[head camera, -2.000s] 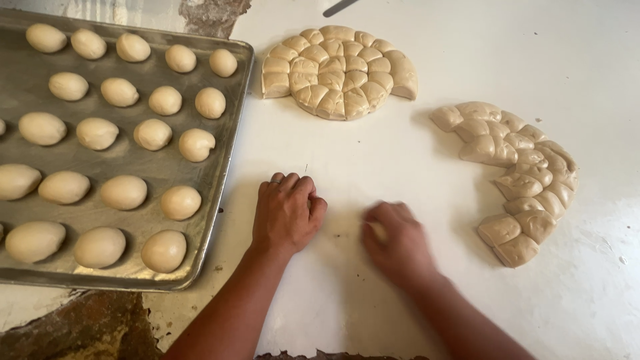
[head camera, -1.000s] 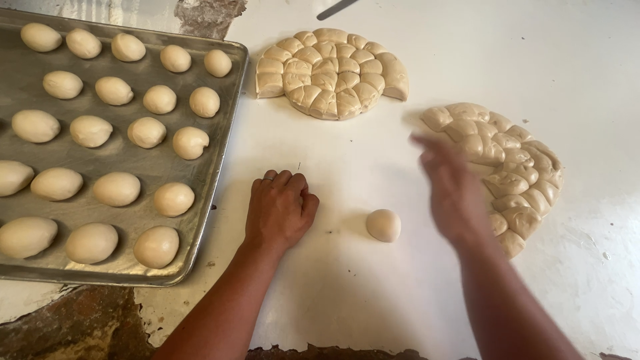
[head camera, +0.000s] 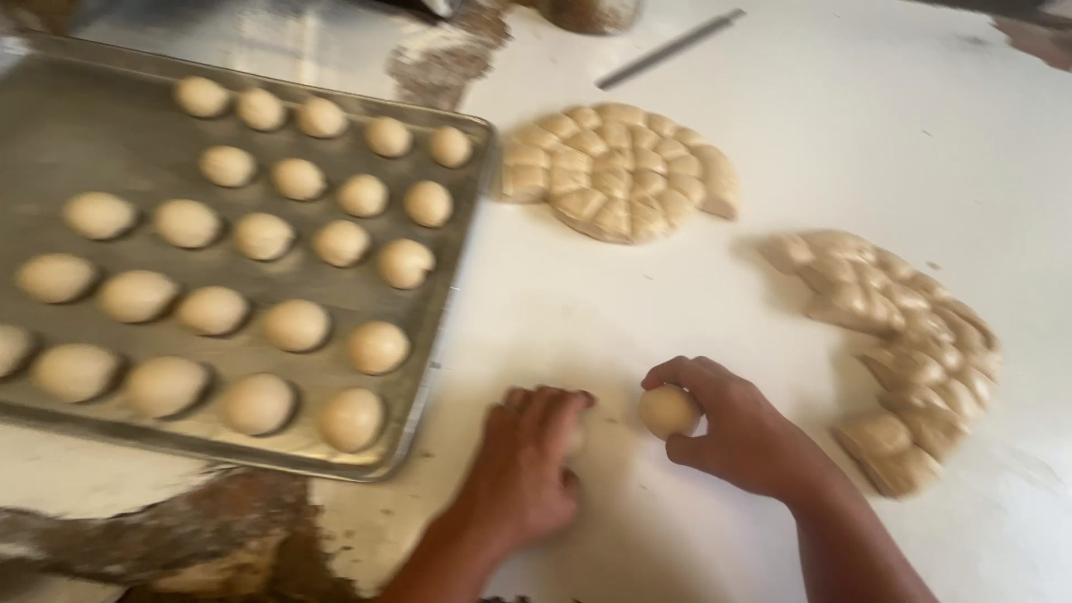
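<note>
My right hand (head camera: 724, 423) grips a smooth round dough ball (head camera: 668, 411) between thumb and fingers, over the white table. Just left of it, my left hand (head camera: 536, 461) is curled palm down on the tabletop; a bit of something pale shows by its fingers, and whether it covers dough cannot be told. Beyond the hands lies a rounded slab of scored dough (head camera: 624, 172). A curved piece of scored dough (head camera: 913, 343) rests to the right of my right hand. At the left, a metal sheet pan (head camera: 100, 452) bears rows of dough balls (head camera: 212, 311).
A thin grey metal strip or blade (head camera: 670, 50) lies past the dough slab. The base of a container (head camera: 590, 12) shows at the top edge. The table surface (head camera: 837, 126) is worn through in brown patches near the pan.
My right hand has come back from the curved dough piece and taken hold of a dough ball. The left hand's fingers have spread somewhat. The view has shifted left.
</note>
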